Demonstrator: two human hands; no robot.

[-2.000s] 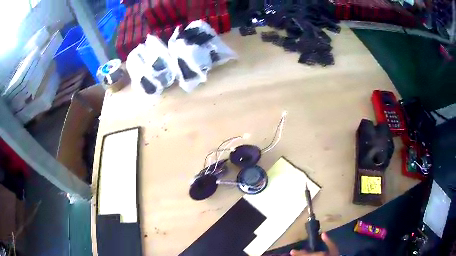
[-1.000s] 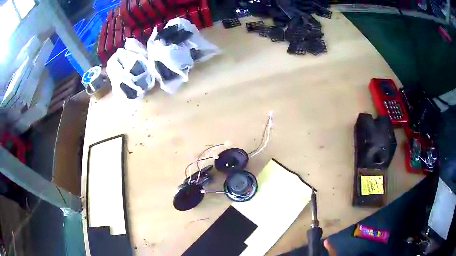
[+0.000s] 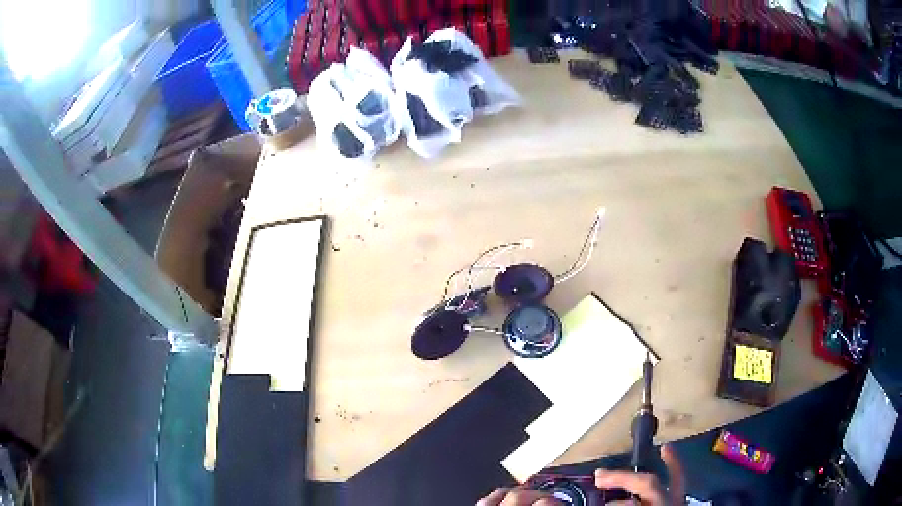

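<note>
The soldering iron (image 3: 644,427) points up and away, its bare tip over the edge of the cream sheet. My right hand (image 3: 643,484) is round its black grip at the bottom edge. My left hand (image 3: 524,497), cut off by the bottom edge, is at a red-edged housing (image 3: 593,482) with a round speaker (image 3: 566,492) in it. Only the top of this unit shows, and the fingers' hold on it is mostly hidden. Fingers of my right hand also touch its right side.
Loose speakers (image 3: 532,329) with pale wires lie mid-board beside black and cream foam sheets (image 3: 465,425). The iron stand (image 3: 762,296), with its yellow sponge, and red keypad units (image 3: 797,232) are at right. Bagged parts (image 3: 435,94) and loose black parts (image 3: 663,79) lie behind.
The red-edged unit and my left hand have come into view at the bottom edge. More of my right hand shows. The view has shifted, so the board's things appear farther right.
</note>
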